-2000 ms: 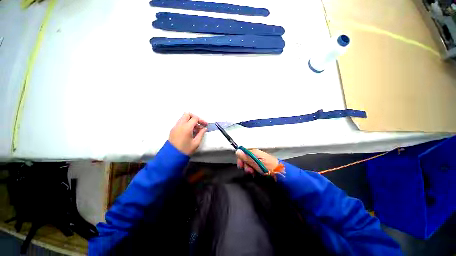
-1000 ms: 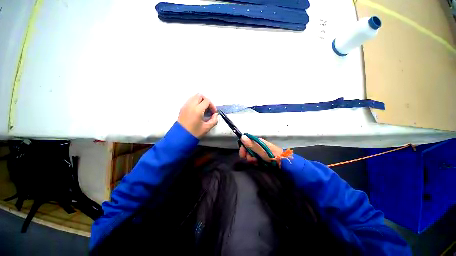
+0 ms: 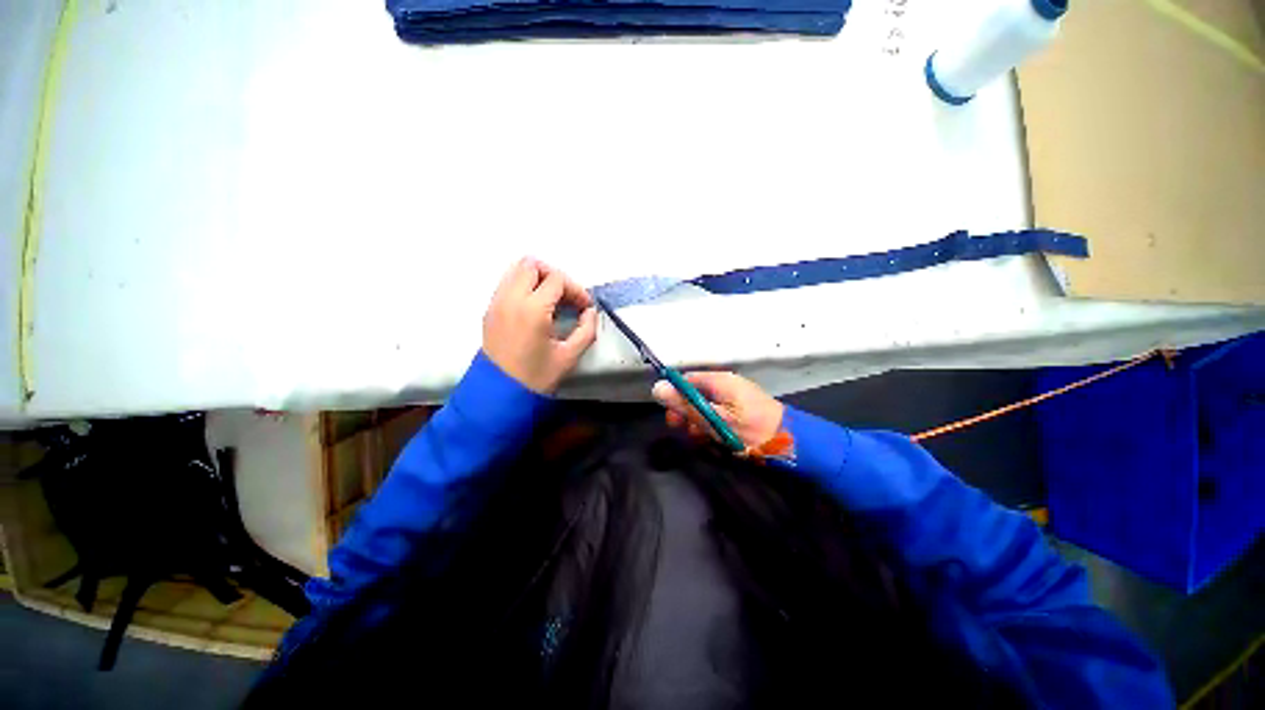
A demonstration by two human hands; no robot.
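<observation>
A narrow navy strap [image 3: 832, 268] with white dots lies along the near part of the table, its right end over the brown board. Near my left hand it is twisted, showing the paler backing [image 3: 638, 290]. My left hand [image 3: 538, 326] pinches the strap's left end between thumb and fingers. My right hand [image 3: 724, 411] holds scissors [image 3: 645, 350] with green handles and an orange tassel. The dark blades look closed, their tips at the strap end beside my left fingertips. Whether they touch it I cannot tell.
A stack of wide navy strap pieces [image 3: 624, 17] lies at the far side. A white thread cone [image 3: 992, 50] lies near the brown board [image 3: 1151, 167]. Below the table edge are a blue crate [image 3: 1151, 472] at right and a wooden crate [image 3: 347, 465] with black straps at left.
The view has shifted, so the stack and cone sit higher. The scissor handles, apart a second ago, are now together. My left hand still pinches the strap end.
</observation>
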